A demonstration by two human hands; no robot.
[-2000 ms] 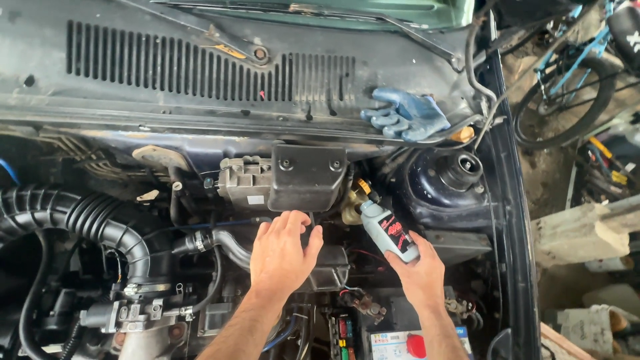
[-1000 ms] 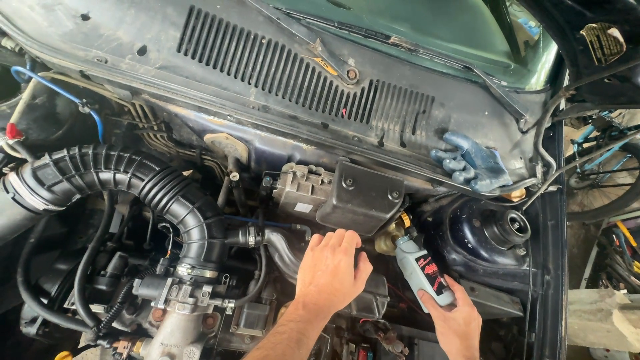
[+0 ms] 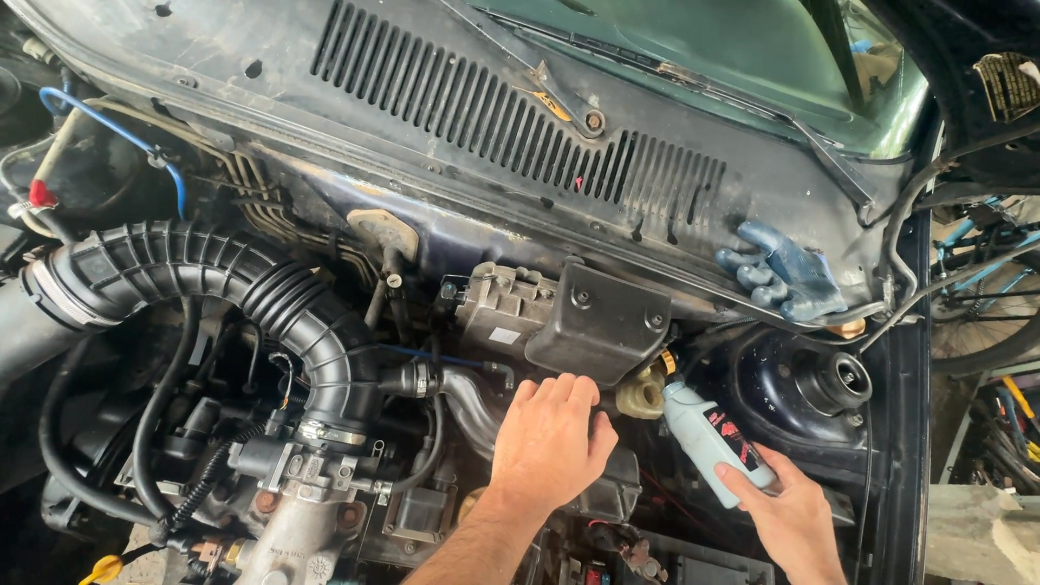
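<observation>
My right hand (image 3: 784, 508) grips a grey plastic fluid bottle (image 3: 707, 447) near its base. The bottle lies tilted, its neck up and to the left, beside a yellowish translucent reservoir (image 3: 640, 394). Whether the neck touches the reservoir is not clear. A yellow cap (image 3: 668, 361) shows just above the bottle's neck. My left hand (image 3: 552, 435) is over the engine bay, below the black plastic cover (image 3: 605, 321) and left of the reservoir, fingers curled; what lies under its fingers is hidden.
A blue work glove (image 3: 784, 272) lies on the cowl near the wiper arm (image 3: 833, 162). The ribbed black air intake hose (image 3: 219, 264) arches across the left side. A strut tower (image 3: 841, 382) stands right of the bottle. Beyond the fender, a bicycle (image 3: 987, 284) is visible.
The view has shifted to the left. My right hand still holds the bottle close to the reservoir, and my left hand stays beside it.
</observation>
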